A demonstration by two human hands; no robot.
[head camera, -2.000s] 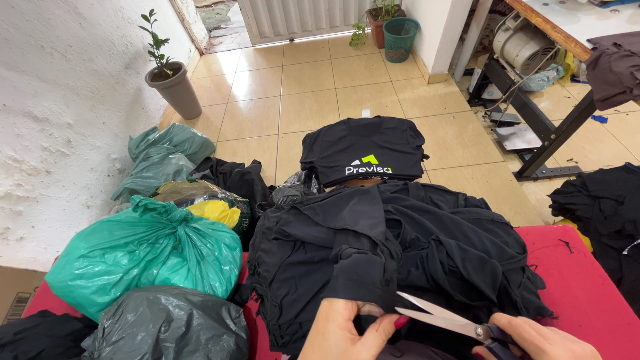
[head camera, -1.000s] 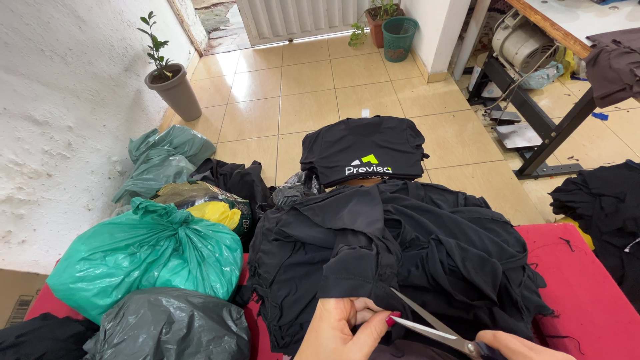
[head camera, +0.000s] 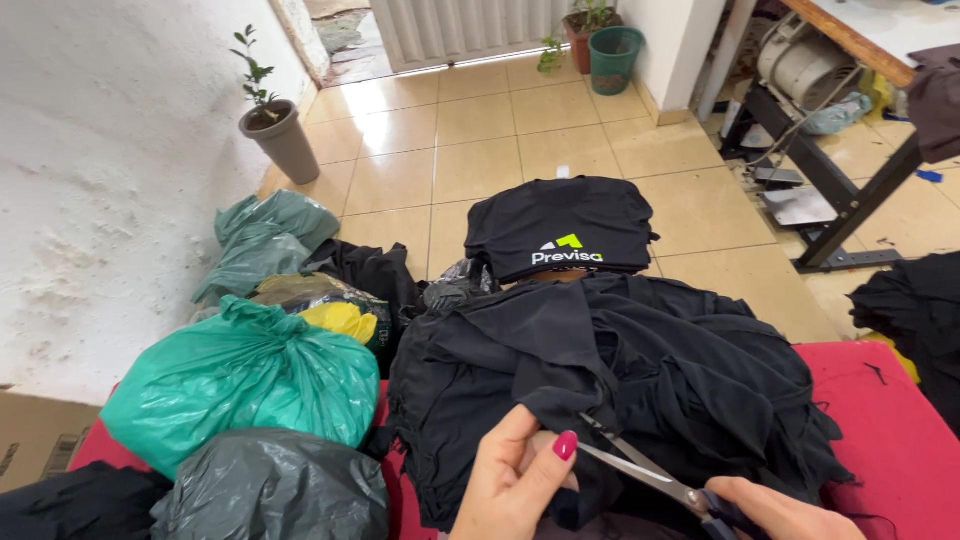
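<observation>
My left hand (head camera: 517, 476), low in the middle of the head view, pinches the edge of a black garment (head camera: 562, 375) between thumb and fingers. At the lower right my right hand (head camera: 780, 510) holds scissors (head camera: 645, 469) by their dark handles. Their blades stand apart and point up and left, the tips close to my left thumb and the cloth edge. Under both hands spreads a heap of black fabric (head camera: 712, 375). Behind it lies a folded black shirt stack (head camera: 562, 210) with a printed logo.
A red padded surface (head camera: 870, 420) carries the heap. Left of it sit a green plastic bag (head camera: 247, 382) and a grey plastic bag (head camera: 277, 487). Potted plants (head camera: 289, 142) stand on the tiled floor. At right are a machine table's metal leg (head camera: 862, 202) and more black cloth (head camera: 915, 322).
The held cloth edge and my left fingers have shifted slightly, with the fingers now turned more upward. The scissors remain in my right hand, their blades apart beside my left thumb.
</observation>
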